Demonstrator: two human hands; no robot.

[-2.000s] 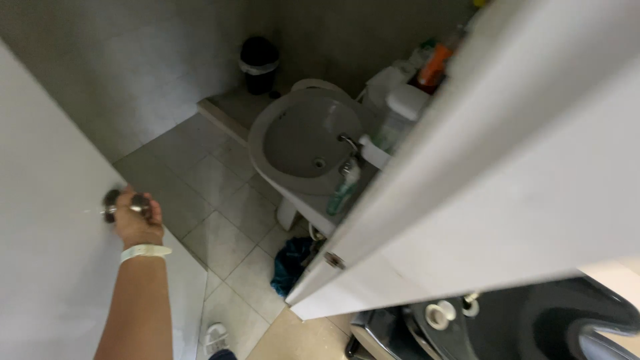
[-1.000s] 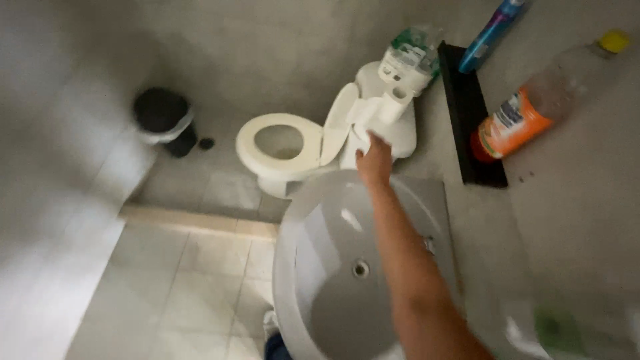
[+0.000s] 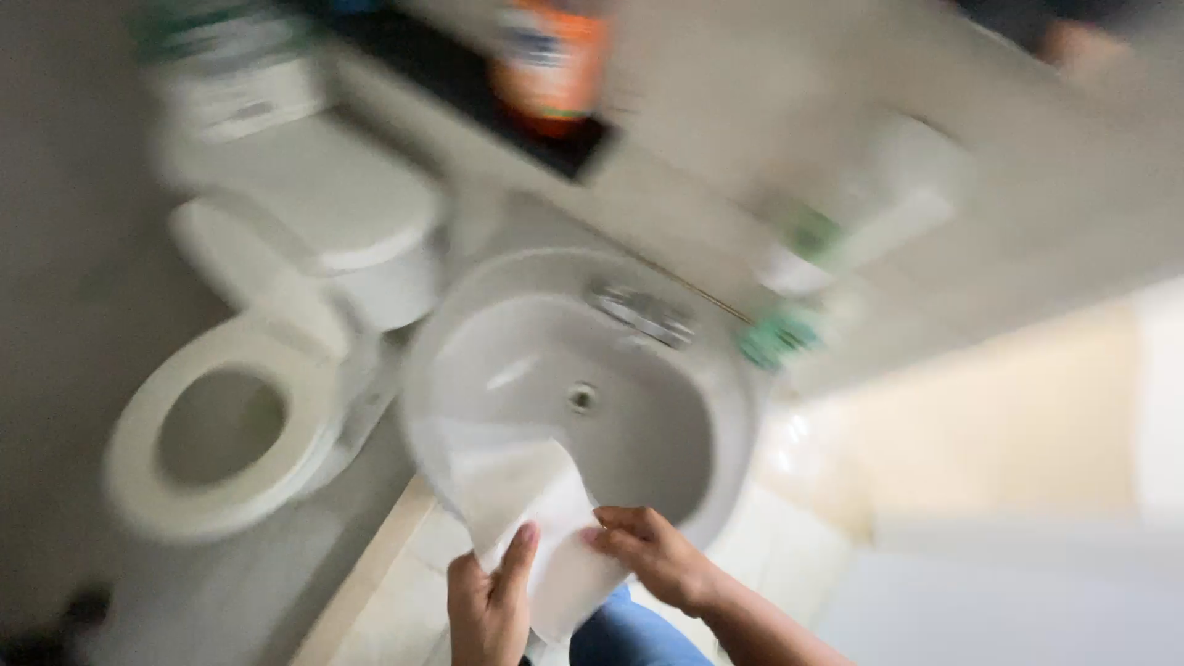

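Observation:
Both my hands hold a white sheet of paper, which looks like toilet paper, over the near edge of the washbasin. My left hand (image 3: 490, 601) grips the lower left side of the white paper (image 3: 546, 518), thumb on top. My right hand (image 3: 652, 555) pinches its right edge between thumb and fingers. The paper hangs in a loose curve, its upper end over the rim of the grey washbasin (image 3: 430, 370). A chrome faucet (image 3: 640, 313) stands at the basin's back edge. The picture is blurred.
A white toilet (image 3: 222, 435) with its lid raised stands at the left. A black wall shelf (image 3: 444, 65) carries an orange bottle (image 3: 552, 60). A green object (image 3: 780, 335) lies at the basin's right back corner. A tan step edge (image 3: 370, 573) crosses the floor.
One second ago one hand reached to the toilet tank, where a white roll stood; now both hands hold white paper by the basin. Earlier, a hand held the door knob. The view has turned.

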